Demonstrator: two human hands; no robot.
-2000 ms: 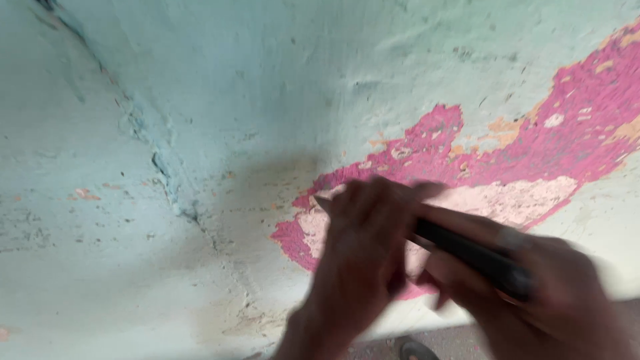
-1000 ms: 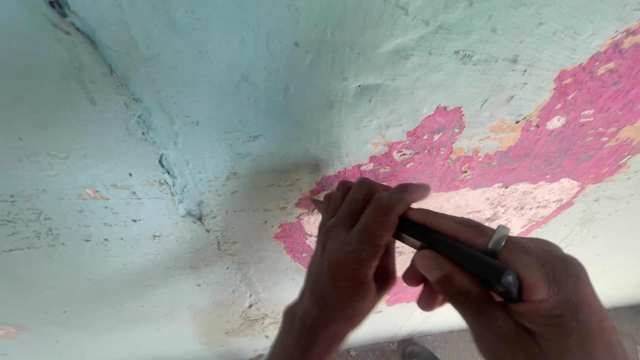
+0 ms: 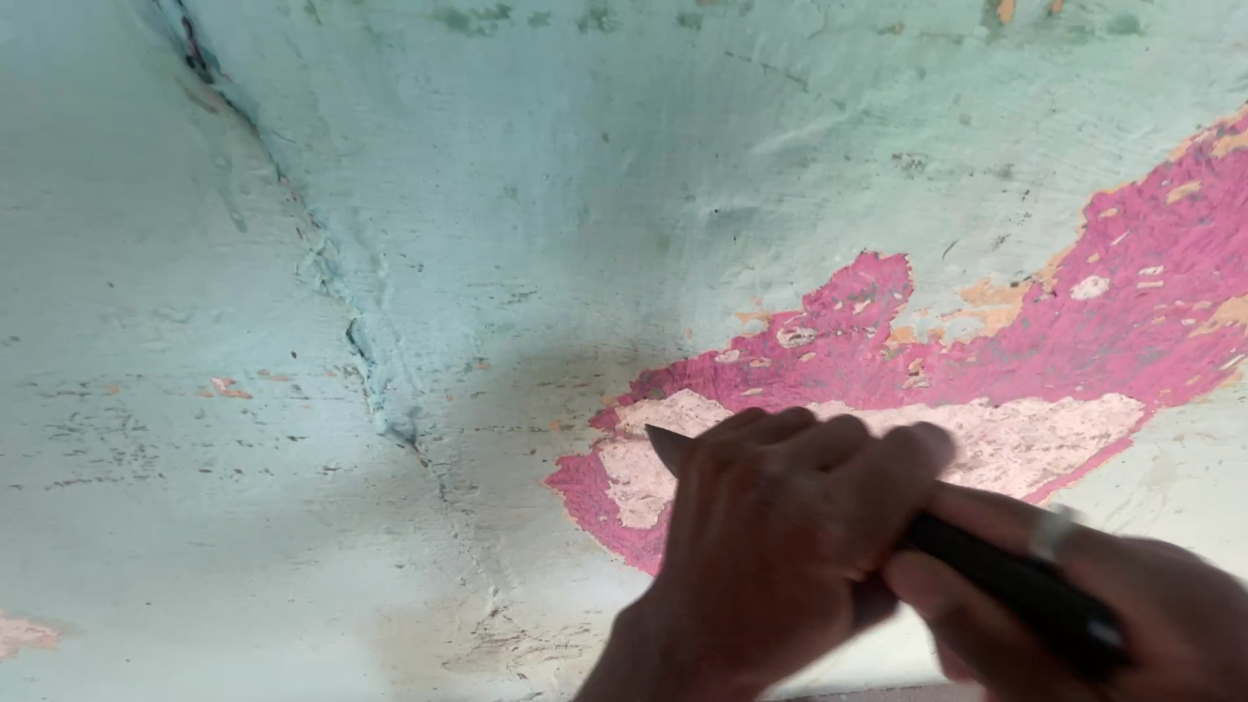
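A knife with a black handle (image 3: 1014, 575) and a dark pointed blade (image 3: 667, 447) lies across the lower right of the head view. My right hand (image 3: 1082, 585), with a ring on one finger, is closed around the handle. My left hand (image 3: 780, 526) is wrapped around the front part of the tool, so most of the blade is hidden. The blade's tip is at a pale pink bare patch (image 3: 639, 478) of the painted wall. Magenta paint (image 3: 838, 361) borders this patch; whether the tip touches the surface cannot be told.
Pale blue-green paint (image 3: 546, 224) covers the rest of the wall. A jagged crack (image 3: 361, 351) runs down its left part. Orange-tan spots (image 3: 994, 302) show along the magenta edge. Another pink chip (image 3: 24, 634) lies at the lower left. A strip of floor (image 3: 907, 694) shows below the wall.
Both hands stay on the knife; its tip now sits within the pale pink patch, where earlier it was near the patch's left upper edge.
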